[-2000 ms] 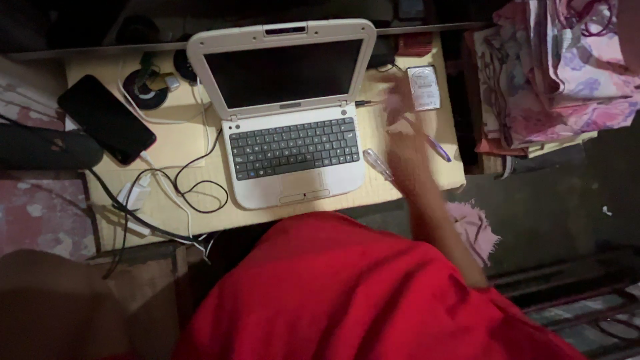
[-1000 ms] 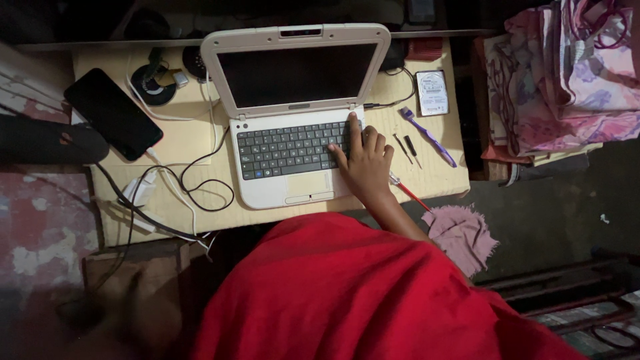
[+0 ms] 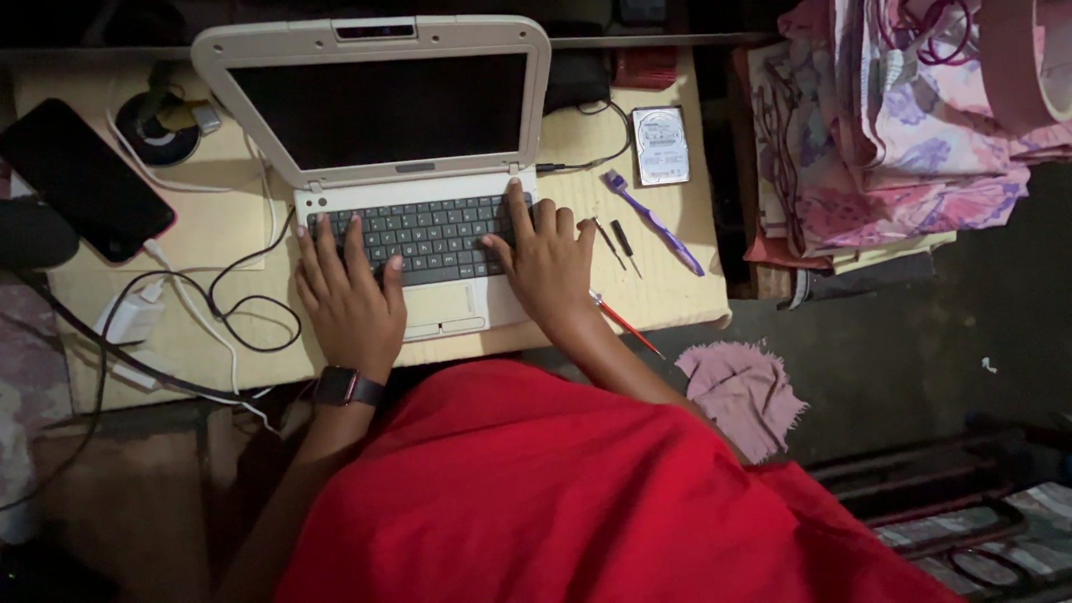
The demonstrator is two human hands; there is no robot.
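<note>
A small white laptop [image 3: 456, 306] stands unfolded on a pale yellow table, its screen [image 3: 385, 109] dark. My left hand [image 3: 347, 301] lies on the left part of the keyboard [image 3: 435, 234] and palm rest, fingers spread, with a smartwatch [image 3: 339, 386] on the wrist. My right hand [image 3: 548, 260] rests on the keyboard's right side; its index finger reaches the upper right corner near the hinge. Neither hand grips anything. Right of the laptop lie two small screwdrivers [image 3: 622, 239], a purple toothbrush [image 3: 657, 224], a hard drive [image 3: 661, 146] and a red-handled tool [image 3: 628, 325].
A smartphone [image 3: 92, 184], a white charger [image 3: 134, 316] and tangled cables lie at the left. A black cable [image 3: 599, 159] plugs into the laptop's right side. Folded floral cloth [image 3: 904, 167] is piled at the right. A pink rag [image 3: 741, 394] is beyond the table's front edge.
My left hand has come into view and onto the laptop's left side. My right hand, blurred over the tools two seconds ago, has moved left onto the keyboard and stays near its upper right corner.
</note>
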